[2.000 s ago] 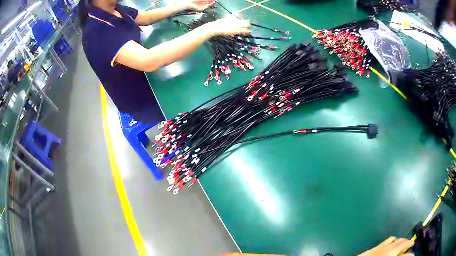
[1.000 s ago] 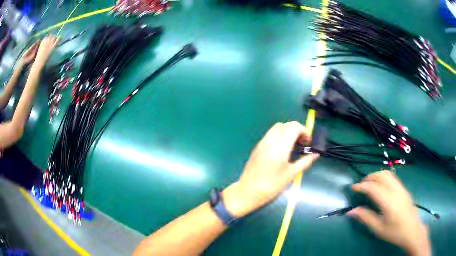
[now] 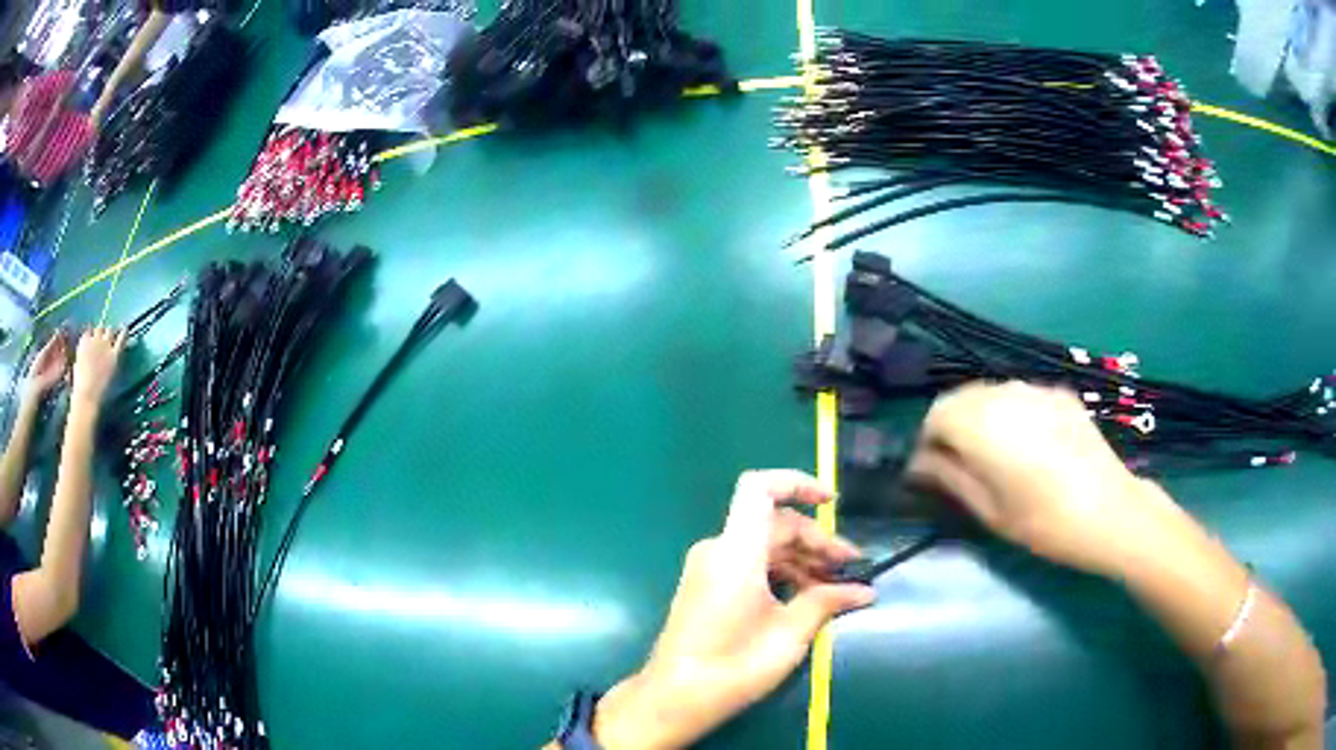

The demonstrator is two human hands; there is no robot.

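Observation:
My left hand (image 3: 733,615) is at lower centre, fingertips closed on the end of a thin black lead (image 3: 901,555). The lead runs up under my right hand (image 3: 1026,469), which is blurred, palm down with its fingers curled; what its fingertips touch is hidden. A blurred black connector housing (image 3: 875,447) lies just left of my right fingertips. Beyond it, a pile of black harnesses (image 3: 1011,349) lies with its housings at the yellow line and red and white ring-terminal tips to the right.
A straight black wire bundle (image 3: 982,110) lies at upper right. A large harness pile (image 3: 220,454) and one single harness (image 3: 384,384) lie at left. A clear plastic bag (image 3: 384,66) and dark harnesses (image 3: 586,59) are at the far side. Another person's arms (image 3: 73,454) show at far left.
The view has shifted. My left hand has gone from a connector housing to the thin lead's end. My right hand, open over a loose lead before, is now beside the housings with curled fingers.

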